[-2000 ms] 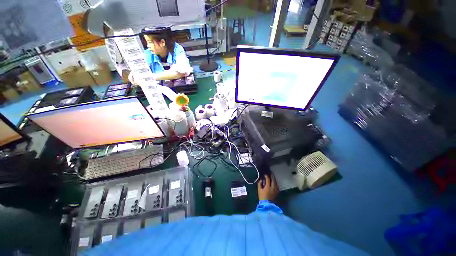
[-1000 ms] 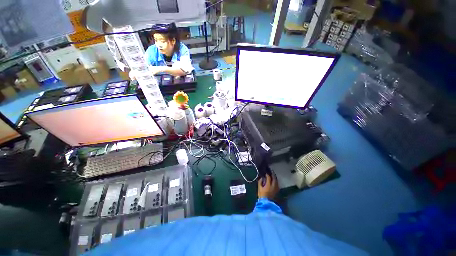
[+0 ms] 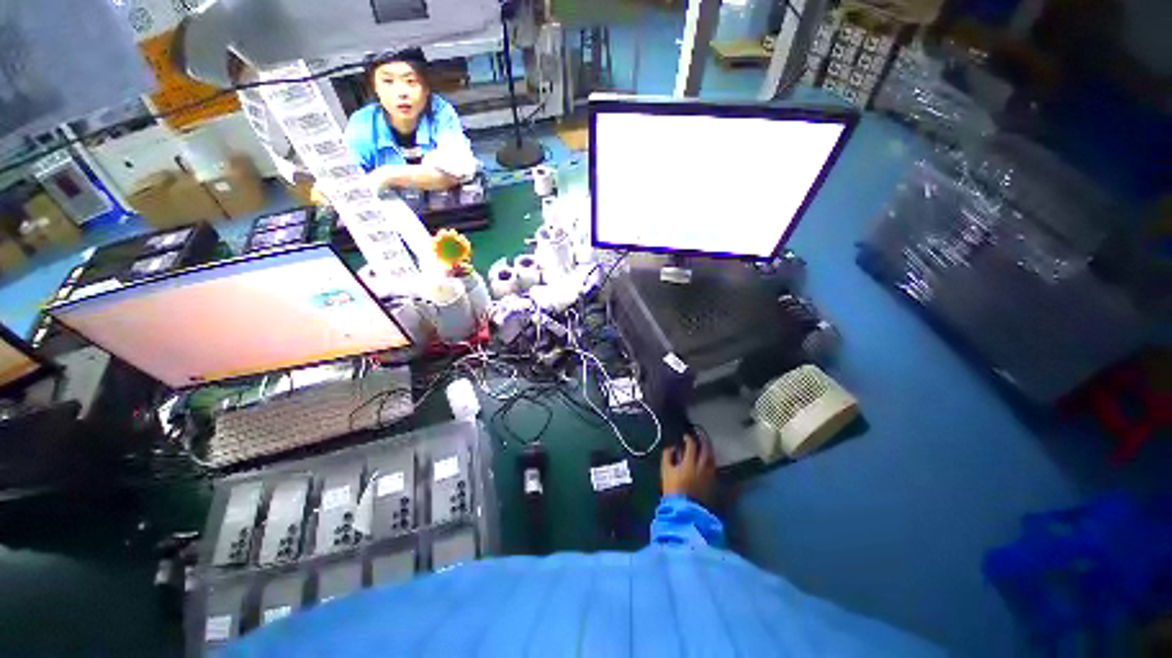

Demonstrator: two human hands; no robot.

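Observation:
My right hand (image 3: 688, 468) rests on a dark computer mouse (image 3: 685, 444) beside the right computer case; the hand covers much of the mouse. The right monitor (image 3: 717, 180) shows a mostly white screen above the case. A translucent device tray (image 3: 483, 495) lies at the lower left, with grey devices (image 3: 339, 514) in its pockets; its near edge is hidden by my blue garment. My left hand is not in view.
The middle monitor (image 3: 238, 312) and its keyboard (image 3: 312, 415) stand behind the tray. The right computer case (image 3: 701, 321), tangled cables (image 3: 566, 364) and label rolls (image 3: 504, 279) lie further right. A beige fan-like object (image 3: 806, 409) sits at the bench edge. A person in blue (image 3: 409, 135) is opposite.
The view has shifted slightly. The right screen has gone from showing a pale coloured patch to nearly plain white. The person opposite has raised their head. My right hand stays on the mouse.

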